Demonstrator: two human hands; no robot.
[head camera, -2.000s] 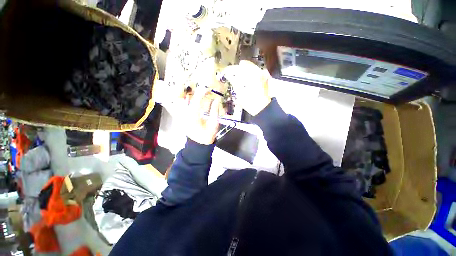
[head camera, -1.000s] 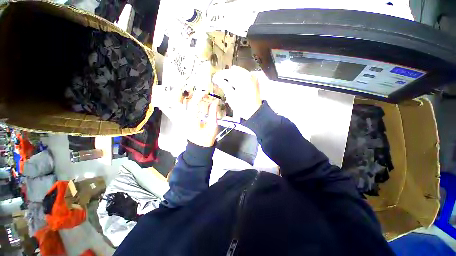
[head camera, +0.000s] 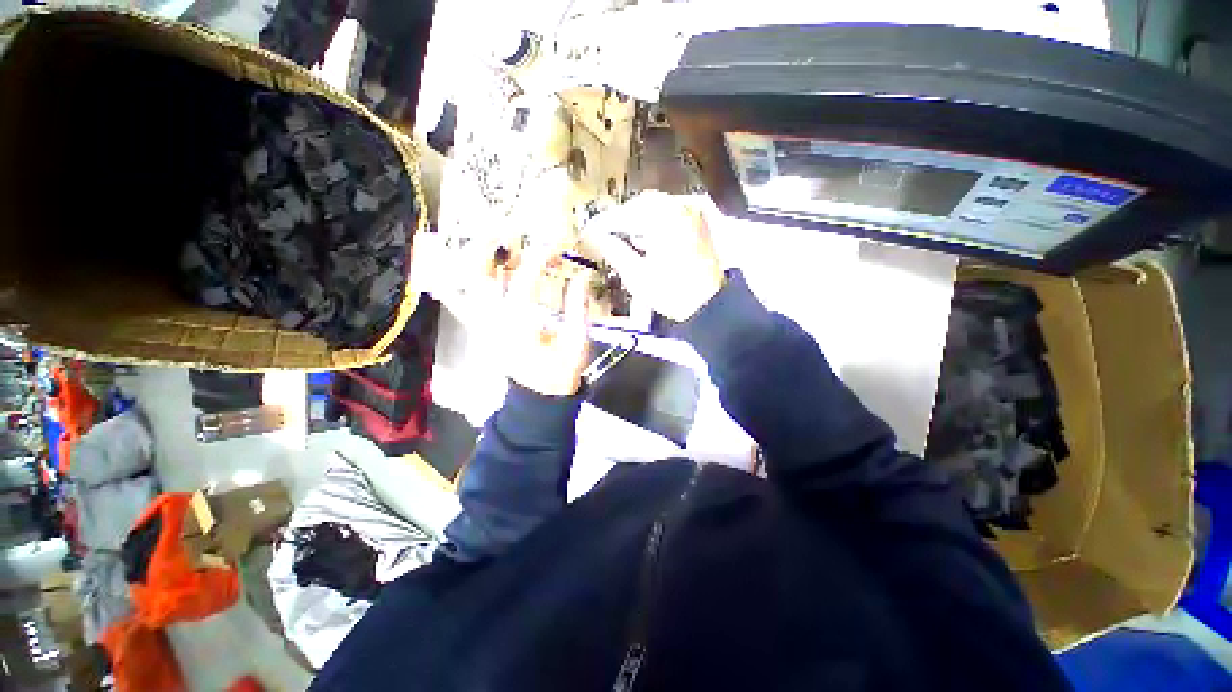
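My left hand (head camera: 551, 331) and my right hand (head camera: 665, 254) are close together at the sewing head, washed out by glare. A small dark thin piece (head camera: 578, 261) shows between their fingertips; I cannot tell which hand holds it. The needle area (head camera: 611, 287) is mostly hidden by my right hand. A thin metallic tool (head camera: 611, 357), perhaps snips, shows beside my left hand's palm; its grip is unclear. A flat dark fabric panel (head camera: 646, 395) lies just below the hands.
The touchscreen panel (head camera: 932, 183) overhangs the right. The cream machine bed (head camera: 584, 133) lies beyond the hands. The left carton (head camera: 203, 338) holds many dark pieces. The right carton (head camera: 1135, 446) holds more. Orange garments (head camera: 165, 568) lie at lower left.
My right hand has shifted slightly and its fingers are posed differently at the sewing head. My left hand stays nearly in place. The view has shifted a little.
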